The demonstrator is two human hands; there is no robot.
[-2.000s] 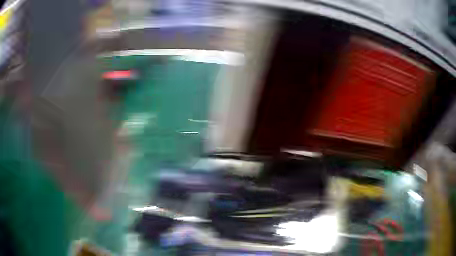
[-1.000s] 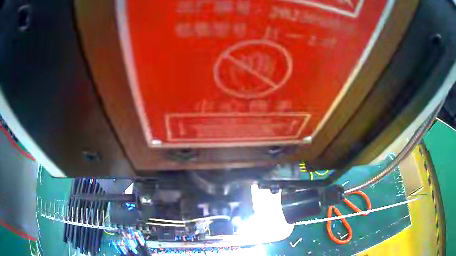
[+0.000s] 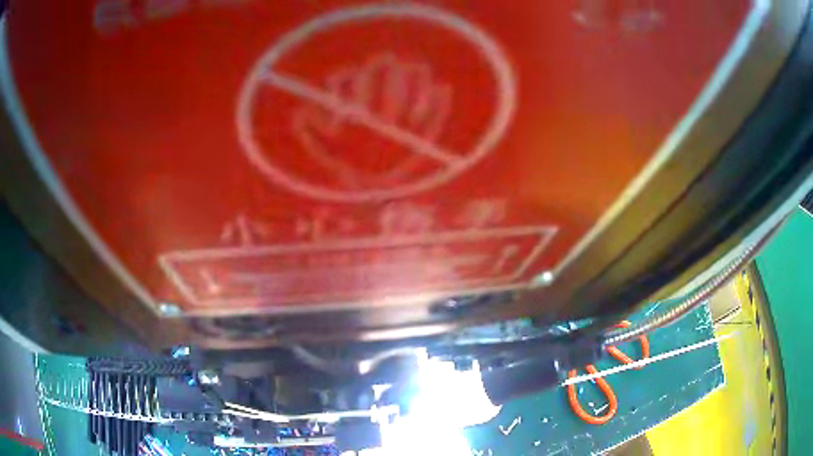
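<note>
The red warning plate (image 3: 374,107) with a crossed-out hand fills the top of the view, on the crimping machine. Below it the dark crimp applicator (image 3: 294,401) is partly hidden and blurred. The work lamp (image 3: 526,378) throws white glare over its right part. A comb-like terminal strip (image 3: 80,405) runs in from the left. Black cables (image 3: 120,410) lie side by side at the left. Thin blue and white core wires (image 3: 153,445) show at the bottom edge beside them. Neither of my hands can be made out.
Orange-red loop handles (image 3: 593,396) lie on the green mat right of the lamp. A gooseneck (image 3: 686,307) curves down the right side. A thin pale cord (image 3: 664,359) crosses the mat towards the yellow surface (image 3: 740,392) with a striped edge. An unclear brown patch (image 3: 627,447) shows at the bottom.
Two seconds ago the view was blurred and tilted. Since one second ago, the warning plate looms larger, and the cables and core wires sit further left and lower in the picture.
</note>
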